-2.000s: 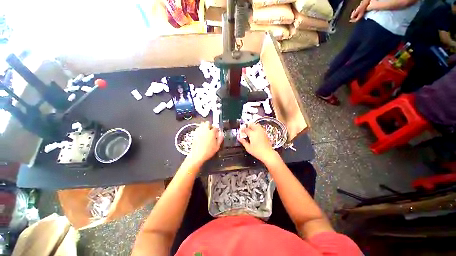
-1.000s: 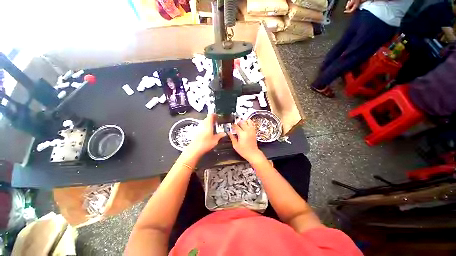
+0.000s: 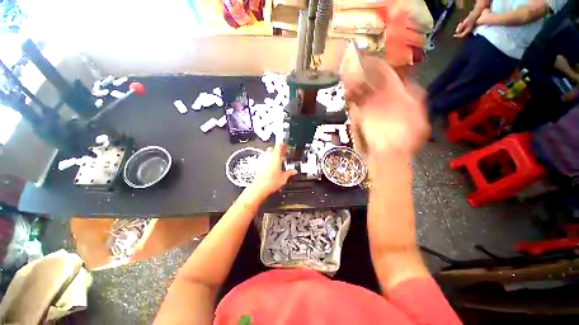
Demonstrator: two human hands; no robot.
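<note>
The dark green hand press (image 3: 303, 114) stands in front of me, with a silvery fixture (image 3: 303, 167) under its ram. My left hand (image 3: 274, 172) is at the fixture's left side, fingertips by the ram; whether it holds a part cannot be seen. My right hand (image 3: 390, 111) is raised to the right of the press, large and blurred; its grip is unclear. The left parts bowl (image 3: 246, 167) holds pale bits and the right parts bowl (image 3: 343, 167) brassy bits. White plastic housings (image 3: 270, 117) lie loose behind the press.
A tub of grey-white pieces (image 3: 305, 238) is at my lap. A smartphone (image 3: 239, 114) lies behind the left bowl. Further left are an empty bowl (image 3: 147, 167), a second fixture (image 3: 100, 166) and a red-knobbed press (image 3: 63, 124). Red stools (image 3: 501, 166) and people are at right.
My right hand has left the fixture and risen to the right of the press. My left hand has stayed at the fixture. The camera view has shifted a little.
</note>
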